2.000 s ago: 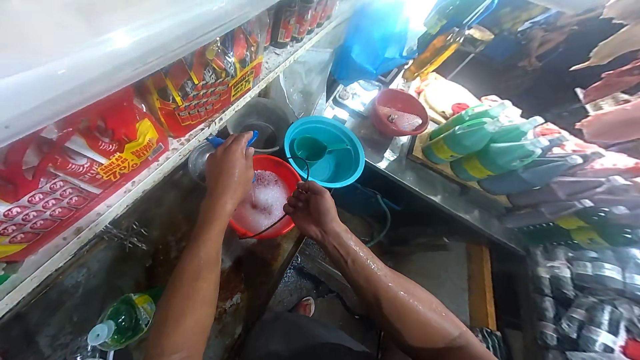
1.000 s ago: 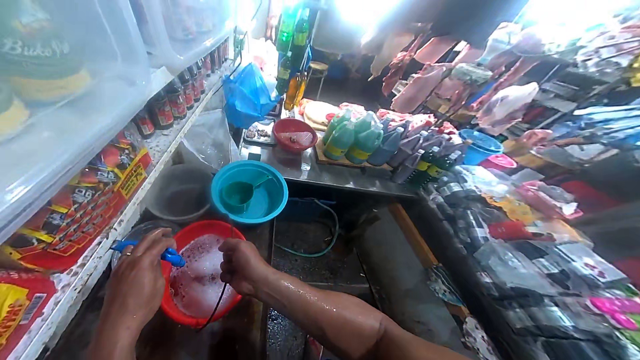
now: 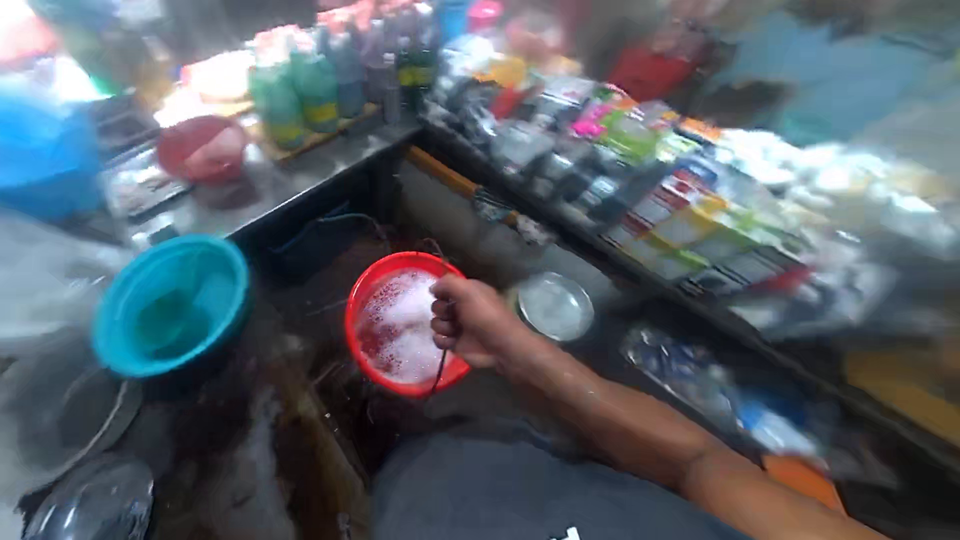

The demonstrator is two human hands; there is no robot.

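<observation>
My right hand [image 3: 469,322] is closed around the thin handle of a red plastic bucket [image 3: 352,319]. White soap foam [image 3: 401,330] covers much of the water inside it. The bucket hangs or stands just left of the hand, over the dark floor; which of the two is not clear. My left hand is out of the frame. A turquoise basin [image 3: 112,315] with a green container [image 3: 172,319] inside stands on the wet surface at the left.
Below the basin are a grey tub [image 3: 45,420] and a clear round container [image 3: 97,502]. A white round lid or dish [image 3: 555,306] lies low beyond my hand. Bottles [image 3: 315,94] and a reddish bowl [image 3: 201,150] stand on the counter. Packed goods [image 3: 637,172] line the right side.
My right hand has carried the red bucket away from the turquoise basin, to the right. My left hand, which held a blue object over the bucket, has left the frame. The view has swung right.
</observation>
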